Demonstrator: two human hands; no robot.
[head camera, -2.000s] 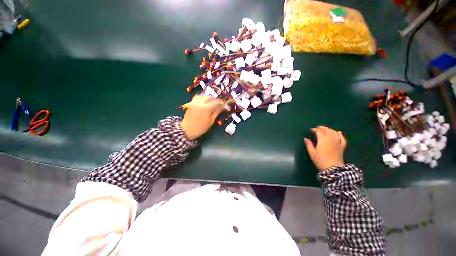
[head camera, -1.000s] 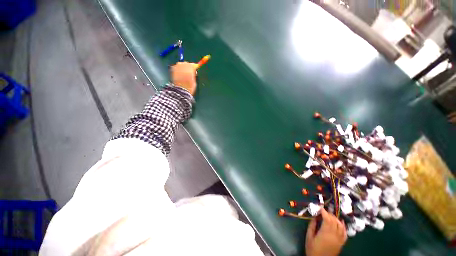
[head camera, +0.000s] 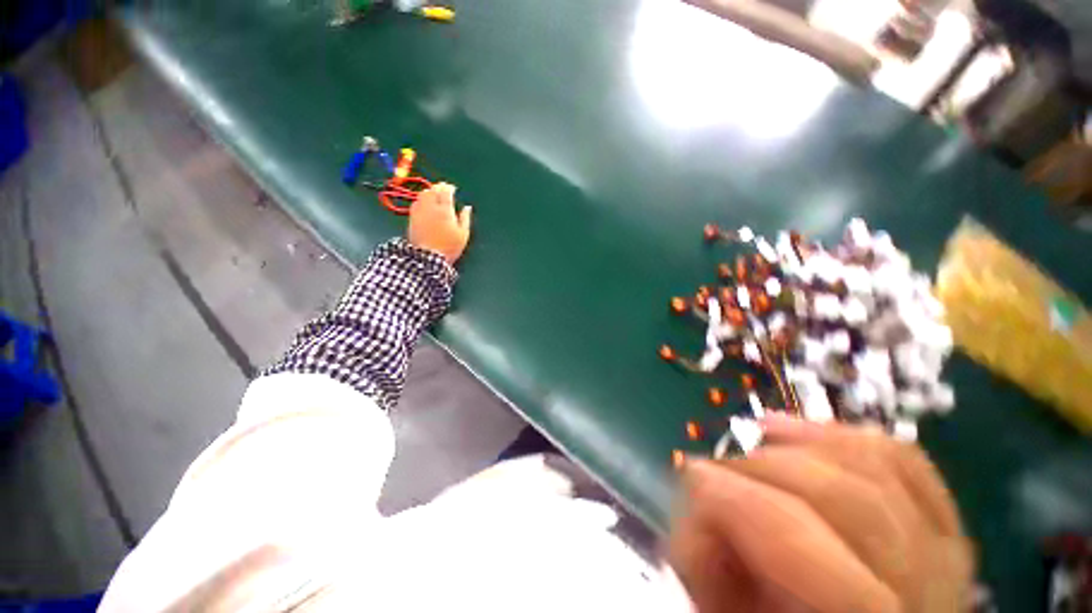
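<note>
My left hand is at the bench's left part, fingertips at the red-orange scissors; whether they grip the loops is unclear. A slim orange-yellow handled tool lies just beyond the scissors, beside a blue-handled tool. My right hand is large and blurred, close to the camera at the bottom right, fingers curled; its contents cannot be made out. It covers the near edge of the main harness pile, whose orange connectors point left and white connectors lie right.
A clear bag of yellow parts lies right of the pile. Part of another item with a yellow end shows at the top. The bench edge runs diagonally, with grey floor and blue objects at left.
The orange-yellow tool, earlier in my left hand, now lies on the bench, and the scissors are visible. My right hand has risen from the pile towards the camera. The view has shifted.
</note>
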